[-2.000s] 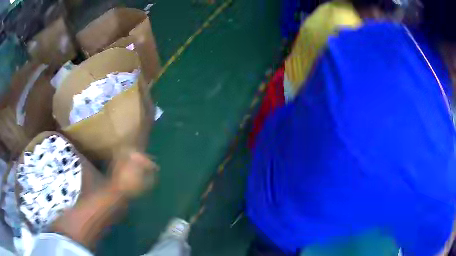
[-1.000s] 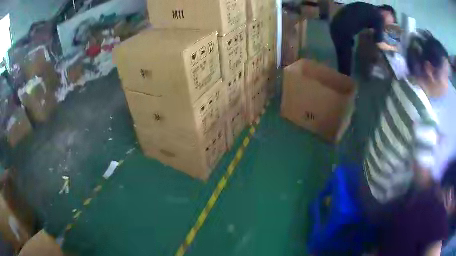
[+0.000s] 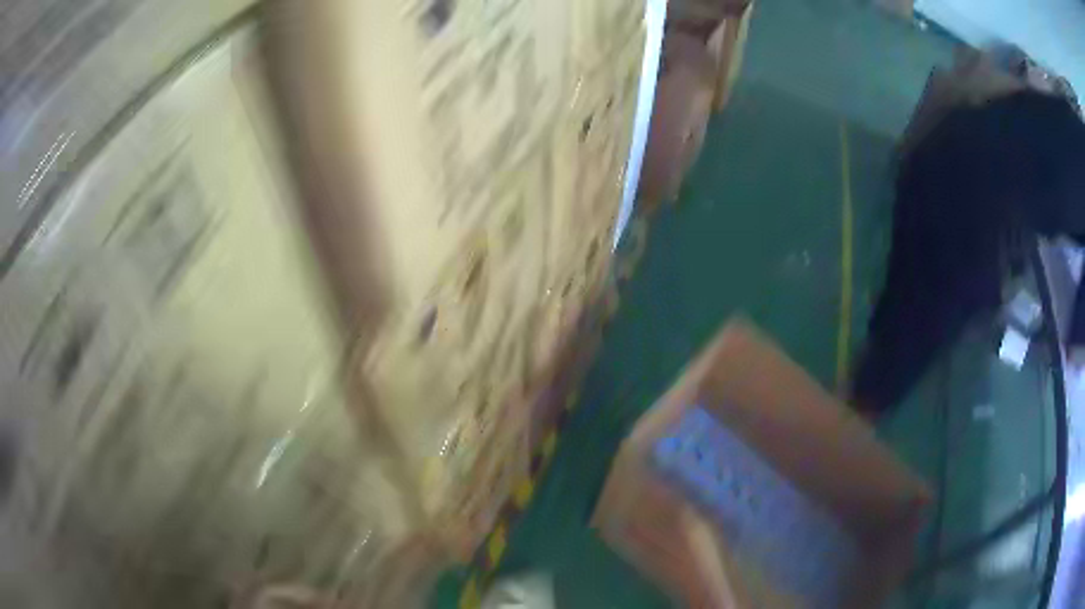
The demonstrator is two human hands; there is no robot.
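Observation:
An open brown shipping carton (image 3: 648, 535) stands on the green floor at the lower right of centre. A row of light blue and white retail boxes (image 3: 756, 500) lies inside it, with dark marks on them. A pale tan strip crosses the carton's near side; blur hides what it is. Neither of my hands can be made out. The view is strongly blurred, most of all at the left and bottom.
A tall stack of printed brown cartons (image 3: 476, 214) fills the left, beside a yellow-black floor line (image 3: 515, 506). A person in dark clothing (image 3: 964, 226) bends at the upper right, by a line edge (image 3: 1059, 416). More brown cartons (image 3: 690, 95) stand behind the stack.
The view has moved forward to the stack and the open carton, which now look larger. The retail boxes inside the carton now show. The person in stripes is out of view.

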